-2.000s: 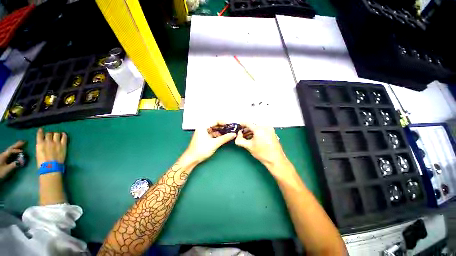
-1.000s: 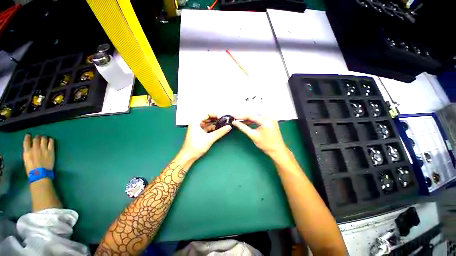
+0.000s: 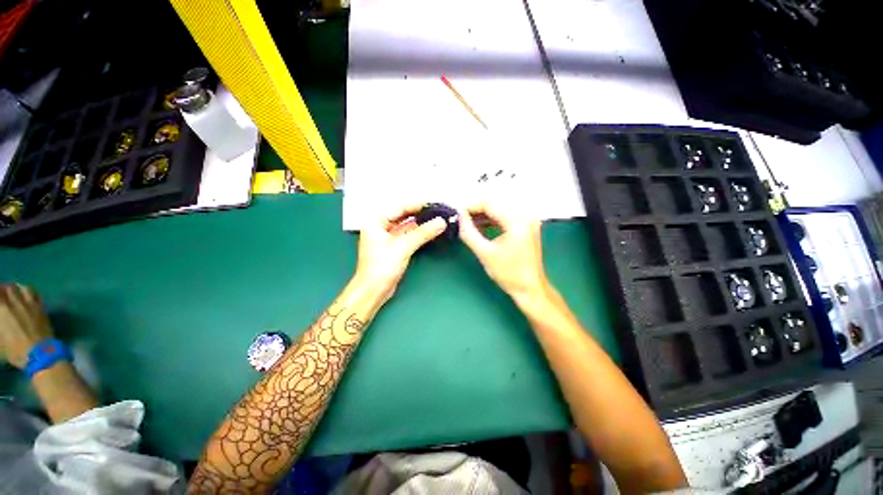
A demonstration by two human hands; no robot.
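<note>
A small dark round unit [image 3: 439, 218] is held upright between my hands at the near edge of the white sheet. My left hand [image 3: 392, 247] grips it with thumb and fingers. My right hand [image 3: 504, 253] has its thumb and index fingertips at the unit's right edge; whether they pinch a small part is too small to tell. A silver-faced round unit [image 3: 268, 351] lies on the green mat beside my left forearm.
Black foam tray [image 3: 666, 218] at right, with silver parts in some pockets; blue-edged tray [image 3: 835, 280] beyond it. Another foam tray [image 3: 58, 208] and white bottle [image 3: 220, 126] at left, behind the yellow upright [image 3: 261, 87]. Another person's hand [image 3: 21, 324] at far left.
My hands stay on the dark unit, which now shows more upright. The view has shifted slightly. The other person's hand has moved left and nearer.
</note>
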